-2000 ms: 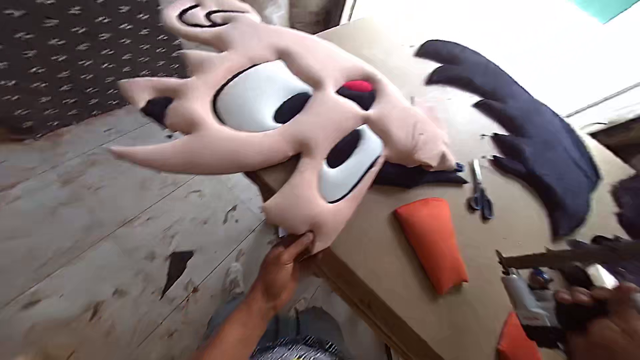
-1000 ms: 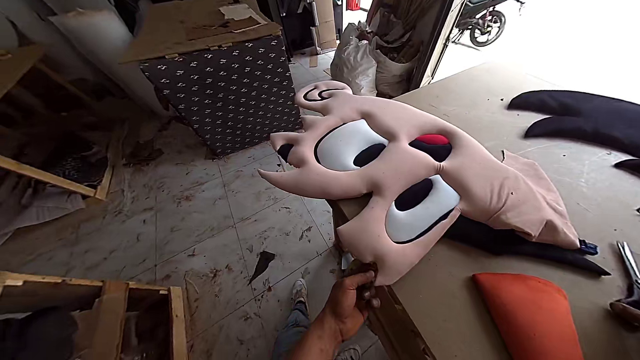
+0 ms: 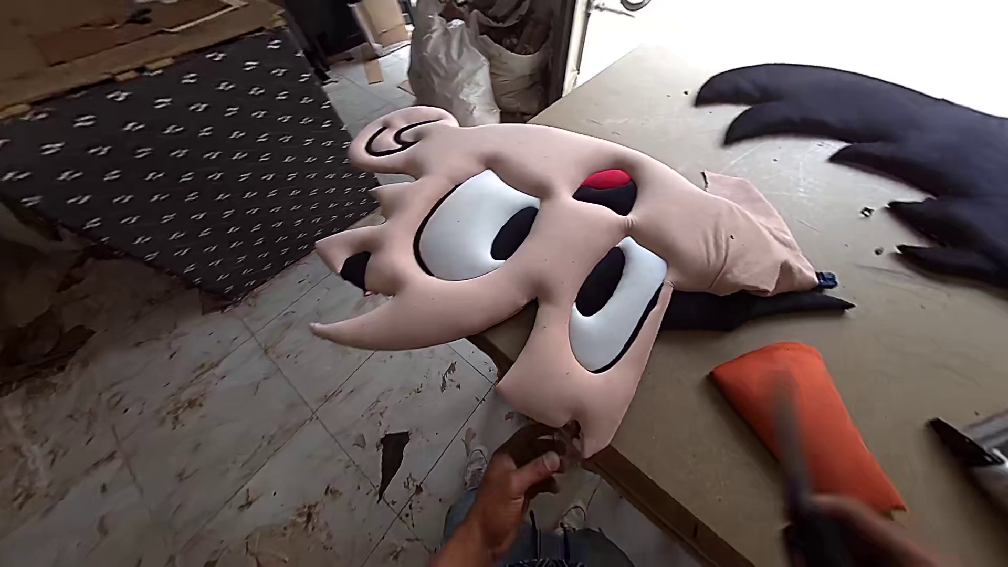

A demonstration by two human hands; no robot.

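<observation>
A padded pink fabric cartoon face (image 3: 551,189), with white eyes and black pupils, lies partly on the table and juts over its left edge. My left hand (image 3: 524,472) pinches its lower corner with thumb and fingers. Low at the right, my right hand (image 3: 858,531), blurred, grips a long tool (image 3: 787,441) with a dark handle, its exact kind unclear. The tool passes over an orange padded fabric piece (image 3: 827,417). Dark padded fabric pieces lie at the upper right (image 3: 882,126) and under the face (image 3: 717,311). A metal tool (image 3: 976,449) rests at the right edge.
The tan table (image 3: 661,465) has its near edge beside my left hand. A box covered in patterned dark fabric (image 3: 181,165) stands at the upper left. Filled sacks (image 3: 453,71) are behind the face. Scraps, including a dark one (image 3: 392,461), litter the tiled floor (image 3: 260,441).
My right hand held a grey tool two seconds ago; now it grips a long, dark-handled one. My left hand stays at the face's lower corner. The view has shifted.
</observation>
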